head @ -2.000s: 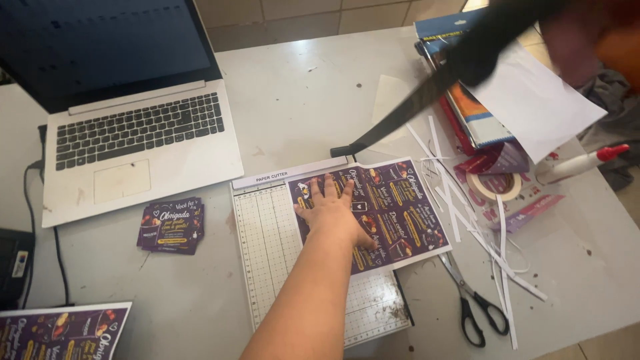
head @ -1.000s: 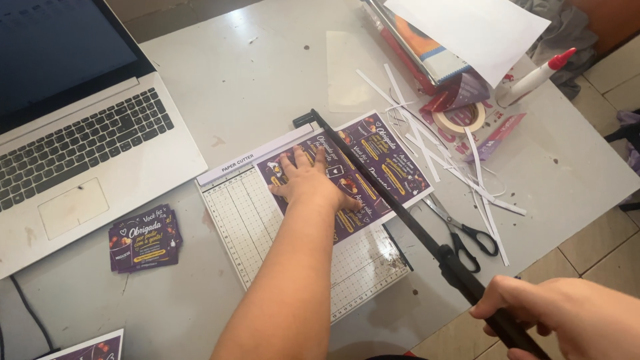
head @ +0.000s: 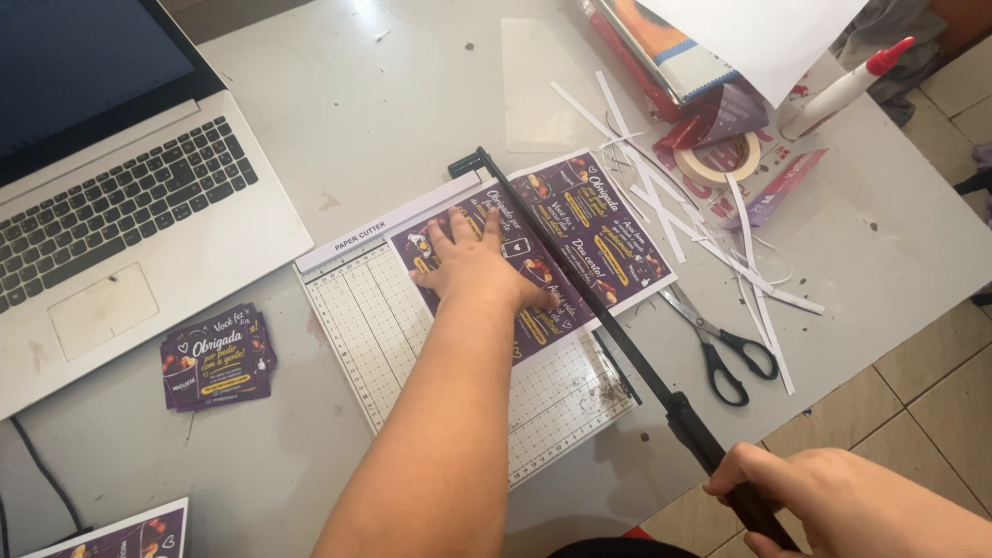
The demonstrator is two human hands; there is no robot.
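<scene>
My left hand (head: 484, 267) lies flat with spread fingers on a purple printed card sheet (head: 593, 225), holding it against the gridded bed of a paper cutter (head: 356, 310). My right hand (head: 790, 488) is closed around the black handle of the cutter's blade arm (head: 612, 318). That arm slants across the sheet from its hinge at the top of the cutter. Part of the sheet reaches past the arm to the right. A small stack of purple cards (head: 217, 360) rests on the table left of the cutter.
An open laptop (head: 271, 209) stands at the left. Right of the cutter lie black-handled scissors (head: 721, 345), white paper strips (head: 666, 209), a masking tape roll (head: 686, 159) and a white glue bottle with red tip (head: 829, 101). Another printed sheet (head: 139, 535) is at the lower left.
My right hand has brought the blade arm down from its raised position, across the sheet. My left hand has stayed spread on the sheet. The view has shifted.
</scene>
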